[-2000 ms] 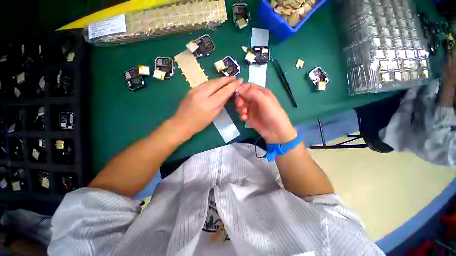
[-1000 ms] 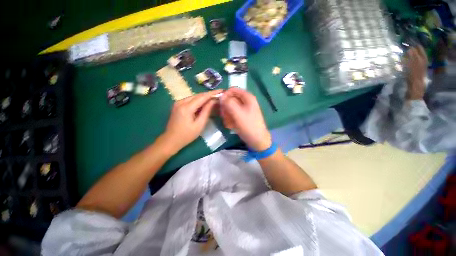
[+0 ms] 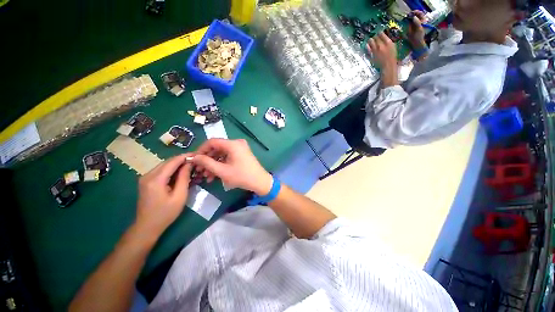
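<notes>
My left hand (image 3: 161,192) and my right hand (image 3: 231,164) meet over the mat, fingertips together on a small pale piece (image 3: 190,159). A dark item shows partly between the fingers, mostly hidden. A whitish strip (image 3: 204,202) lies under and beside the hands. A tan notched strip (image 3: 131,153) lies beyond my left hand. A watch body (image 3: 208,113) sits on another whitish strip (image 3: 203,97). Other watch bodies lie around, one (image 3: 181,136) just beyond the hands and one (image 3: 275,117) at right with its cream square. Black tweezers (image 3: 246,130) lie right of the strip.
A blue bin (image 3: 219,85) of cream pieces stands at the far edge. Clear blister trays (image 3: 316,55) are stacked right of it. A long packed tray (image 3: 91,113) lies at far left by the yellow edge. A person (image 3: 432,91) in a pale smock works at right. Red stools (image 3: 508,234) stand beyond.
The view has swung to the right, bringing the other person and stools into sight. The black pocket tray has mostly left the view. My hands stay together at the small pale piece.
</notes>
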